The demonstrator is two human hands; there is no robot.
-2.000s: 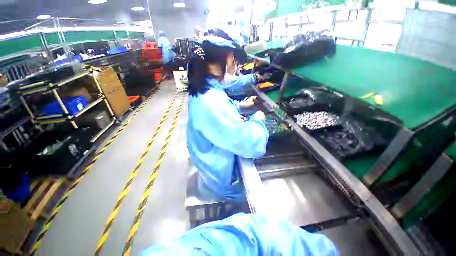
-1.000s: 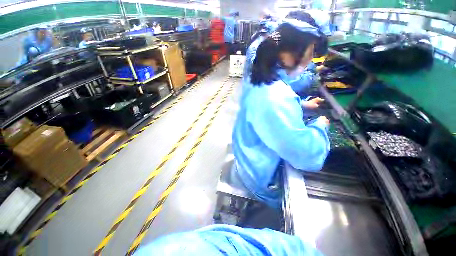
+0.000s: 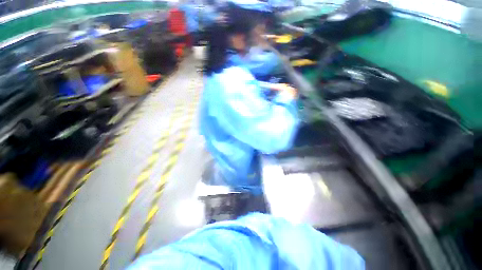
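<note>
Neither of my hands is in the picture. Only my blue sleeve [image 3: 253, 245] shows at the bottom edge, and what its hand does is cut off. Nearest in front of me is the metal conveyor [image 3: 301, 196] with shiny plates and a long rail [image 3: 370, 166]. Open black plastic [image 3: 401, 126] lies beyond the rail and holds a heap of silvery-grey parts [image 3: 358, 108]. The picture is blurred, so small parts cannot be told apart.
A person in a blue smock [image 3: 238, 113] sits at the line to the left, hands over the conveyor. The aisle floor [image 3: 124, 174] has yellow-black tape. Shelving and brown boxes [image 3: 21, 211] stand at the left. A green surface [image 3: 423, 58] is at the upper right.
The view swung left, then back right, and tilted down a little. The seated person's hands are closer together now. My sleeve stays at the bottom edge.
</note>
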